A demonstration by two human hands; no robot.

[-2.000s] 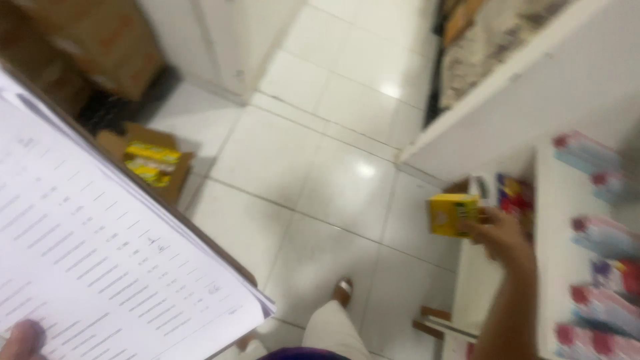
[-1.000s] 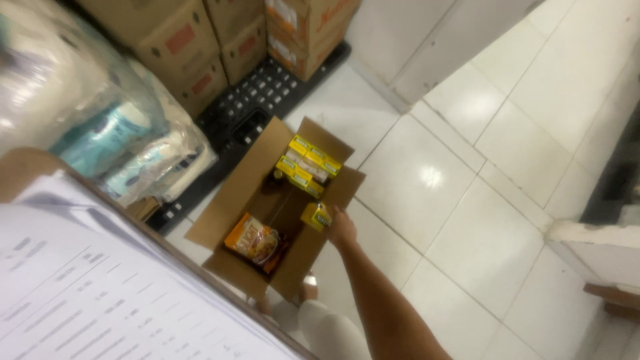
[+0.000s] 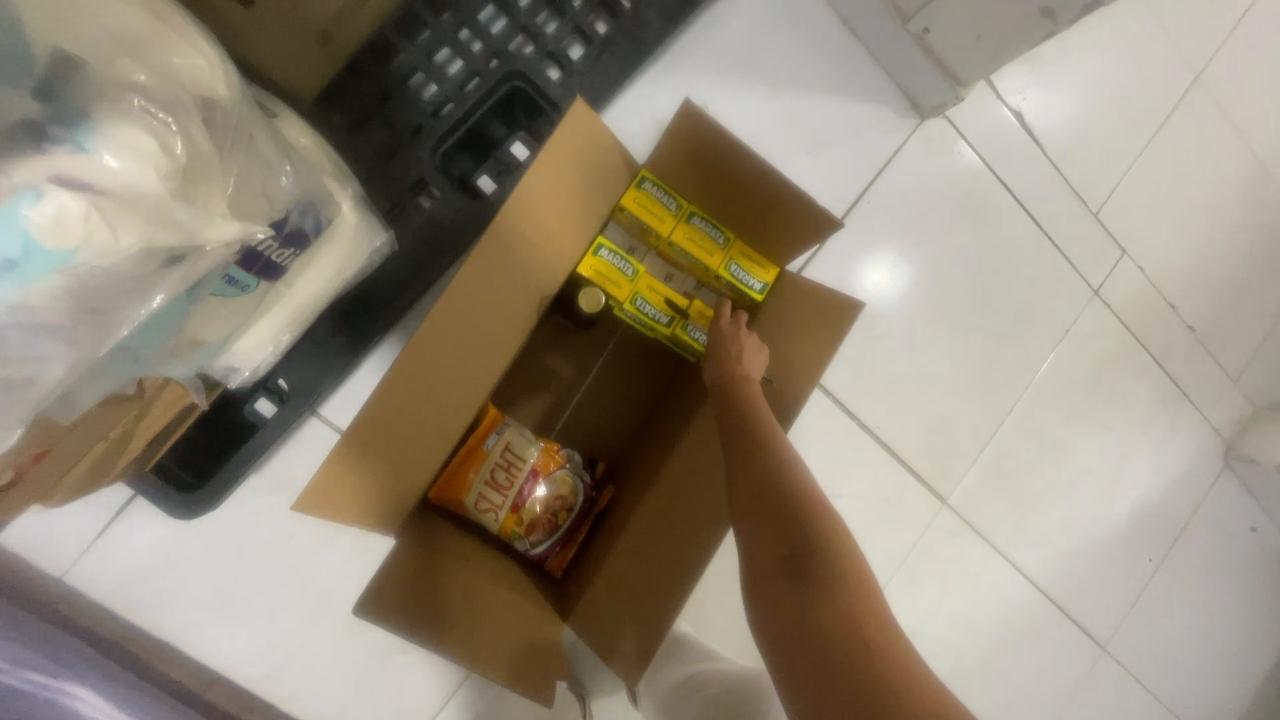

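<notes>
My right hand (image 3: 735,348) reaches into an open cardboard box (image 3: 400,420) on the floor, its fingers at a small yellow box (image 3: 701,314) at the near right end of the stacked yellow Marata boxes (image 3: 652,205). Whether the fingers still grip that box is unclear. Beside the stack stands a dark container with a round pale lid (image 3: 591,299). An orange Slight food packet (image 3: 524,490) lies at the box's other end. My left hand is out of view. At the lower left a blurred edge of the clipboard (image 3: 130,640) shows.
A black plastic pallet (image 3: 400,150) lies along the box's left side. Plastic-wrapped packages (image 3: 150,190) and torn cardboard (image 3: 160,430) are at the left. A white wall corner (image 3: 940,60) rises at the top right. White floor tiles (image 3: 1030,400) extend to the right.
My right hand has gone from the shelf at the right to the cardboard box, carrying a yellow box, and is now at the stacked yellow boxes. The view has swung left and come closer.
</notes>
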